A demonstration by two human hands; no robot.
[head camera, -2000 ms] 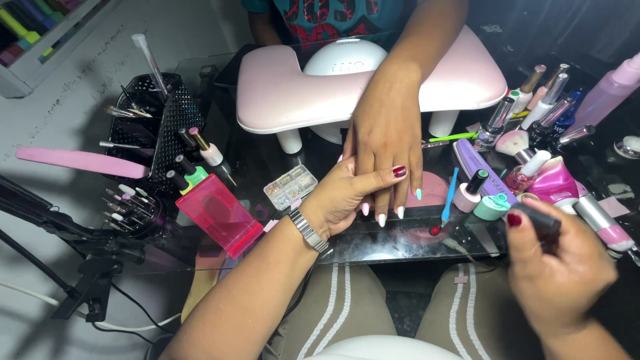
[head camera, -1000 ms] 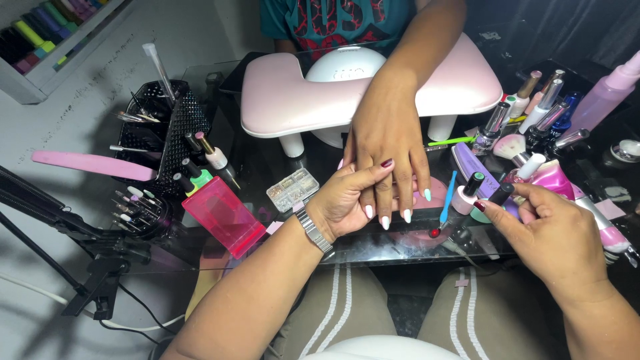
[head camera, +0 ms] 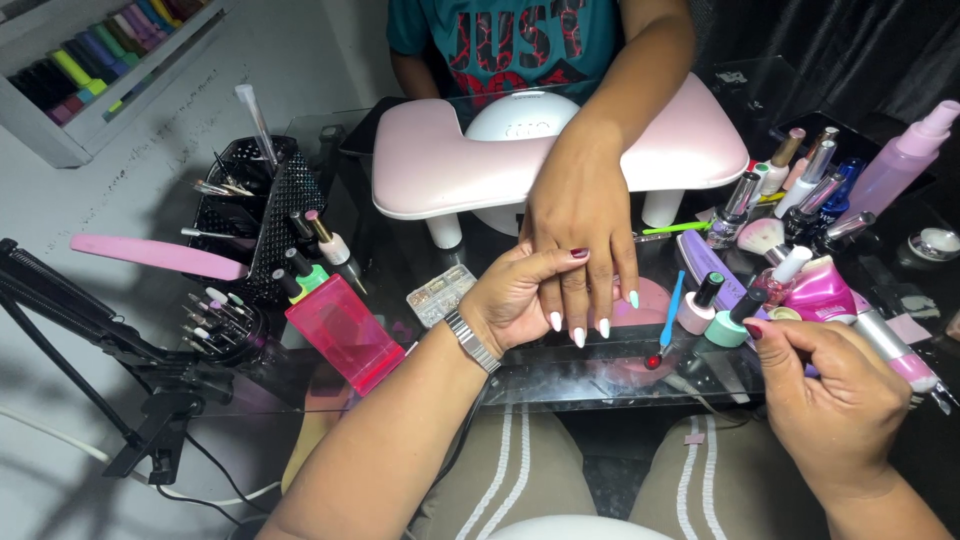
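My left hand (head camera: 517, 292), with a metal watch (head camera: 471, 341) at the wrist, holds the fingers of another person's hand (head camera: 581, 202). That hand's nails are white, with one mint green nail (head camera: 634, 299). My right hand (head camera: 832, 397) is raised at the right, fingers curled; whether something small is in it cannot be seen. Just left of it stand a mint polish bottle (head camera: 727, 328) with its black cap on and a pale pink polish bottle (head camera: 697, 311). A blue tool (head camera: 672, 311) lies near them, beside a small red ball (head camera: 653, 361).
Beyond the hands is a pink armrest (head camera: 465, 176) over a white nail lamp (head camera: 523, 118). To the left are a pink plastic holder (head camera: 345, 334), a case of small decorations (head camera: 441, 295), a black organizer (head camera: 289, 199) and drill bits (head camera: 225, 326). Bottles and a pink spray bottle (head camera: 896, 169) crowd the right.
My right hand went from the raised black cap to the mint bottle, then drew back right and down. The cap now sits on that bottle. My left hand still holds the other person's fingers.
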